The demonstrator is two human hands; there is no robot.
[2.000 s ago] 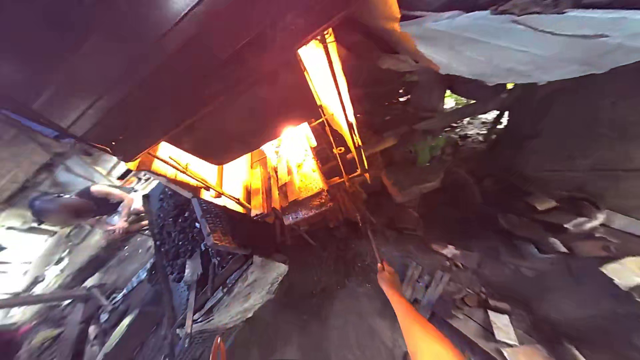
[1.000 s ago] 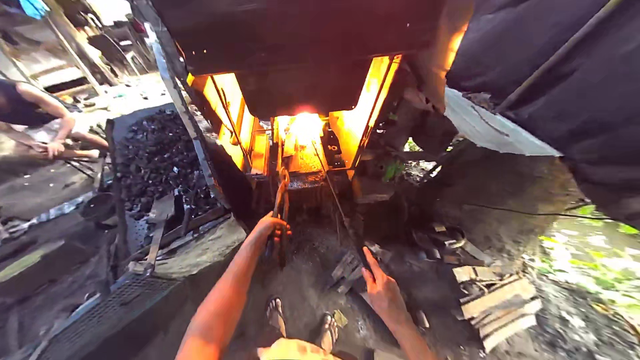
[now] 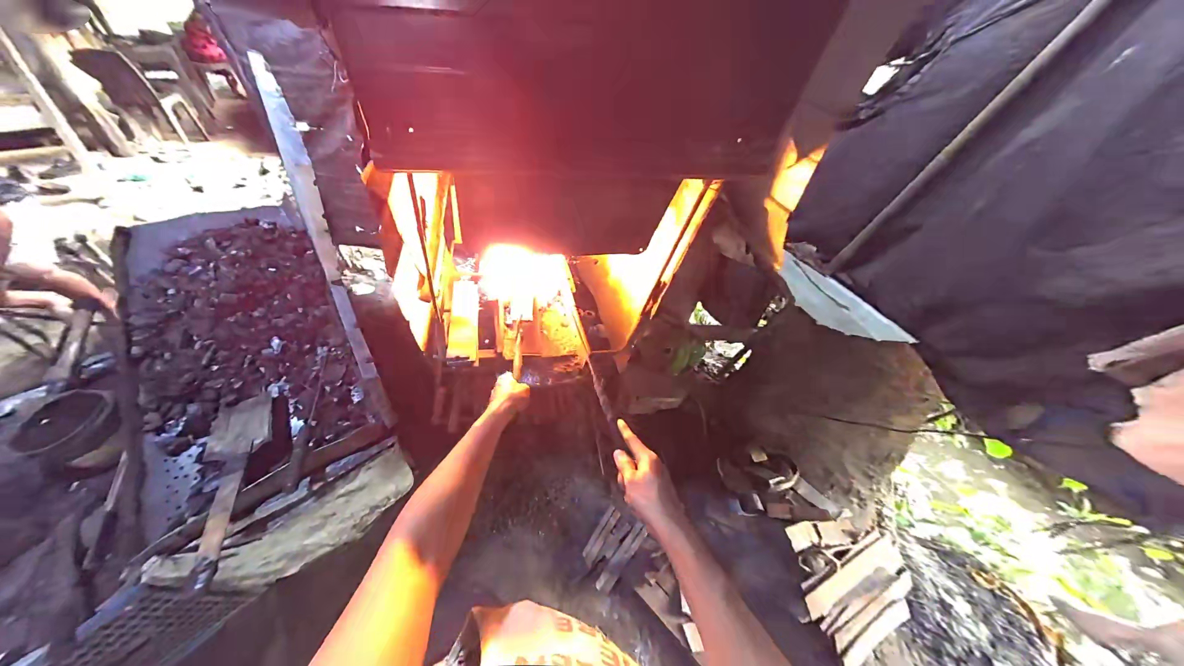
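My left hand (image 3: 510,394) is closed around the near end of a thin tool, whose far end reaches toward the glowing fire (image 3: 524,273) of a forge. My right hand (image 3: 640,467) holds a long, thin metal rod (image 3: 599,384) with the index finger stretched along it; the rod slants up and left to the fire's right side. Flat bars or pieces (image 3: 463,319) lie by the fire, lit orange. Glare hides the tips of both tools.
A dark metal hood (image 3: 564,120) hangs over the fire. Left are a bin of charcoal (image 3: 240,314), a round pan (image 3: 65,425) and another person's arm (image 3: 46,282). Stacked flat pieces (image 3: 865,583) lie on the ground at right, below a dark tarp (image 3: 1036,203).
My left hand has moved forward, closer to the fire, with its tool. Two seconds ago only my right hand held a rod near the forge. The view has turned and levelled.
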